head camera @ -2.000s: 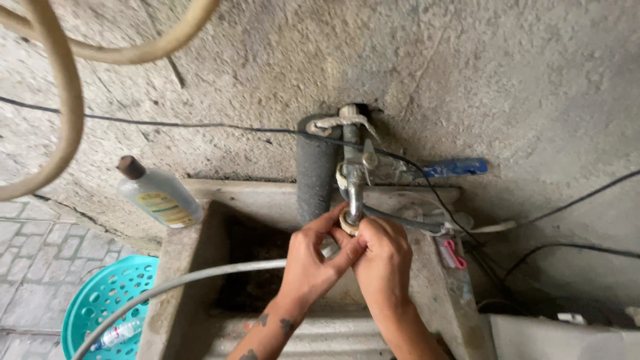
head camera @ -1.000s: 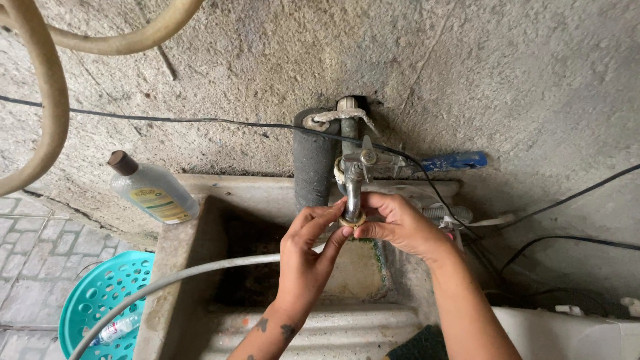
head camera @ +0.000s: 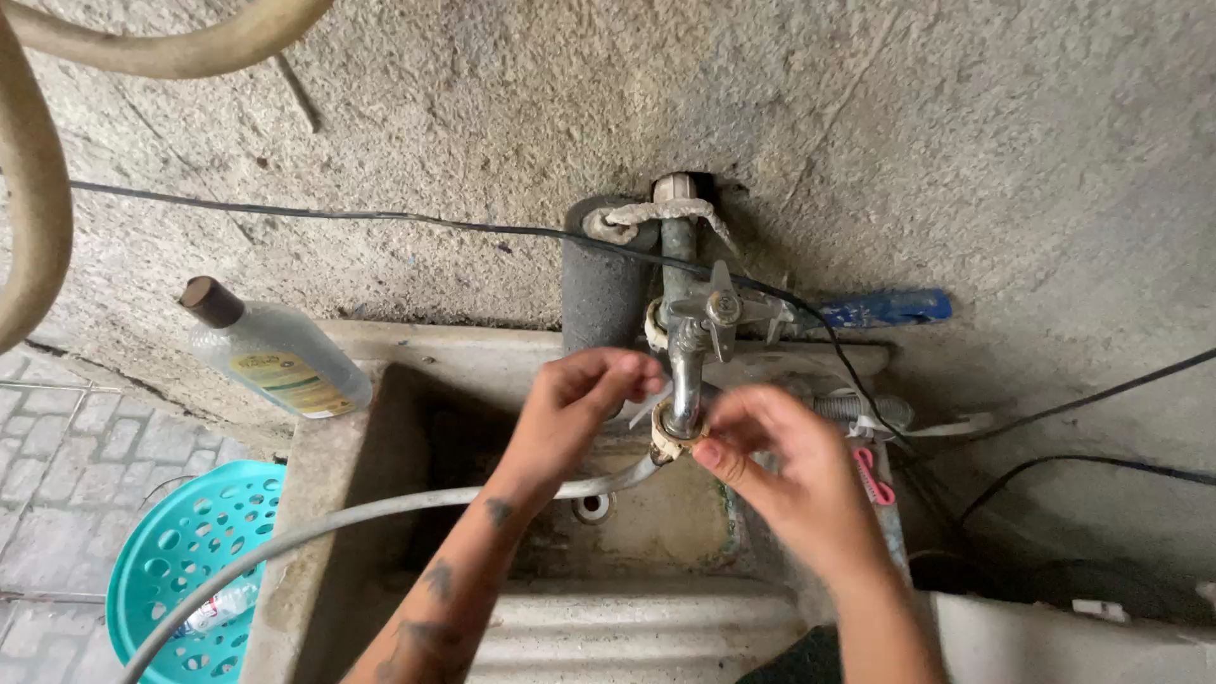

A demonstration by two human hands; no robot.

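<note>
A metal faucet (head camera: 686, 370) with a cross-shaped handle (head camera: 723, 307) juts from the wall over a concrete laundry sink (head camera: 532, 347). Around its spout end sits a worn hose fitting (head camera: 673, 439), from which a grey hose (head camera: 380, 508) runs to the lower left. My left hand (head camera: 579, 404), left of the spout, pinches a thin whitish strip (head camera: 650, 407) that appears to reach the fitting. Beside the fitting's right side, my right hand (head camera: 774, 465) has thumb and forefinger parted; the thumb tip is at or very near its edge.
A clear bottle with a brown cap (head camera: 285, 361) stands on the sink's left rim. Below it is a turquoise perforated basket (head camera: 195, 570). A black cable (head camera: 427, 220) crosses the faucet. A blue-handled tool (head camera: 883, 309) and a pink clip (head camera: 872, 477) lie to the right; a thick beige hose (head camera: 180, 47) hangs upper left.
Both hands were together at the spout end; now my left hand has moved up and left from the fitting, and the whitish strip shows by its fingers. My right thumb and forefinger have parted.
</note>
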